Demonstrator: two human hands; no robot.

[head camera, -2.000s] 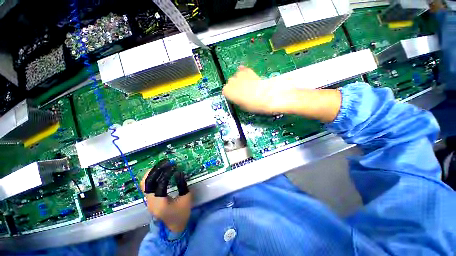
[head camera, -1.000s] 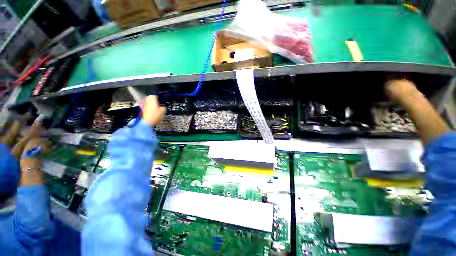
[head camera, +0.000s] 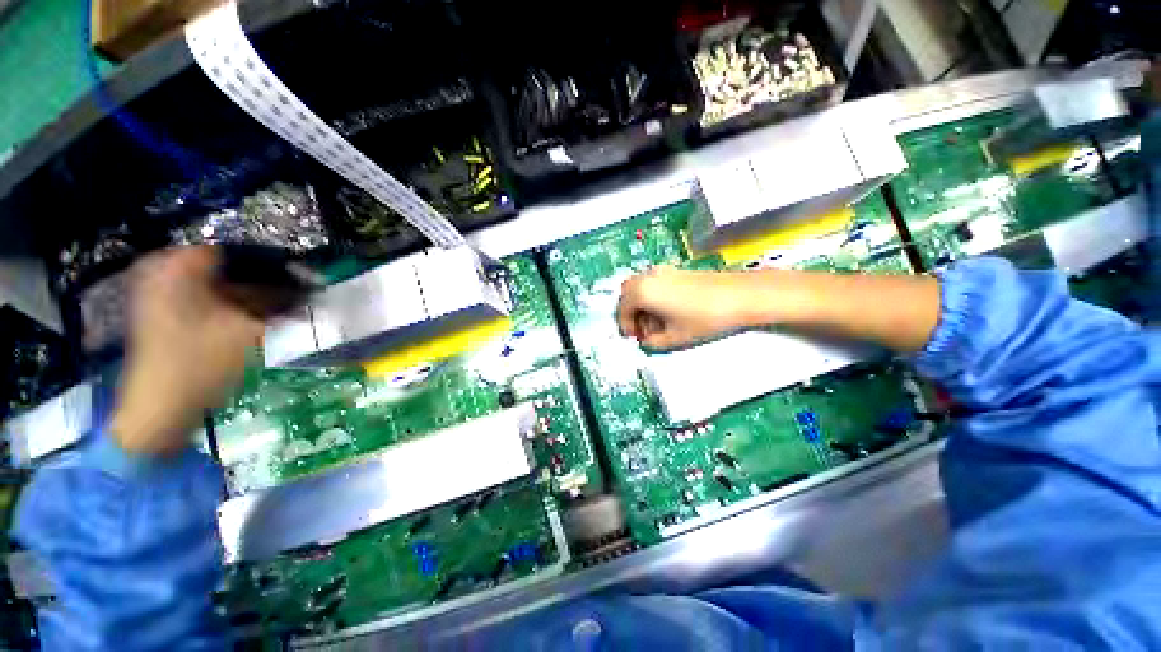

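A green circuit board [head camera: 741, 471] lies in front of me with a long white-silver heat sink [head camera: 764, 369] and a finned heat sink [head camera: 796, 185] with a yellow strip. My right hand [head camera: 668, 310] is over this board, left of the long heat sink, fingertips curled together; whether it pinches a small part cannot be seen. Another circuit board [head camera: 369, 554] lies to the left. My left hand [head camera: 191, 338] is blurred, raised at the left near the finned heat sink, shut on dark components [head camera: 265, 280].
Black bins behind the boards hold cream parts [head camera: 764, 74], silver metal parts [head camera: 573, 102] and yellow-marked parts [head camera: 446, 185]. A perforated white strip [head camera: 318, 134] hangs over them. A metal conveyor rail [head camera: 713, 548] runs nearest my body. A cardboard box [head camera: 140, 23] shows top left.
The view has swung back down to the boards. My right hand has moved from the right-hand bin to over the board. My left hand has left the bins and now shows dark components.
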